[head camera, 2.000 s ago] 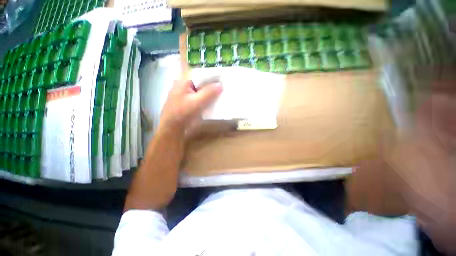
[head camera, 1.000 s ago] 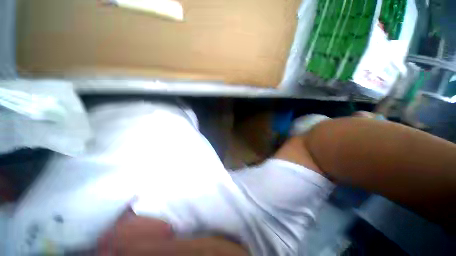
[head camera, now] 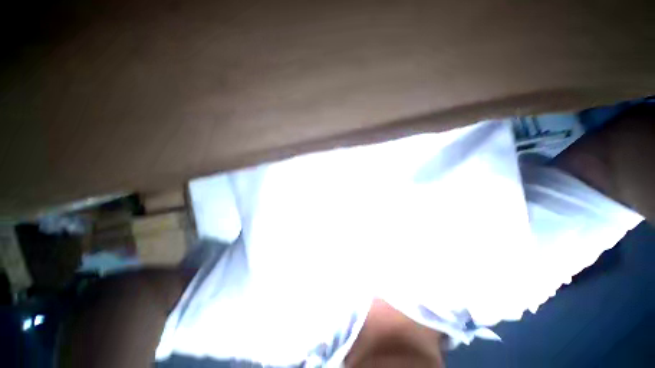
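A large brown surface (head camera: 287, 79), blurred and dim, fills the top of the view. It looks like cardboard very close to the camera. Neither of my hands is visible. Parts of two arms show at the left and right sides, and both are cut off. What the hands hold or touch cannot be seen.
A white shirt (head camera: 388, 215) fills the middle, with a neck below it. Brown box-like shapes (head camera: 159, 237) and blurred items stand at the left. A pale rack-like object (head camera: 544, 136) shows at the right.
The view has swung away from the table. The green parts, newspaper sheets, white sheet and small pale tool have left the picture. The brown surface now covers the top.
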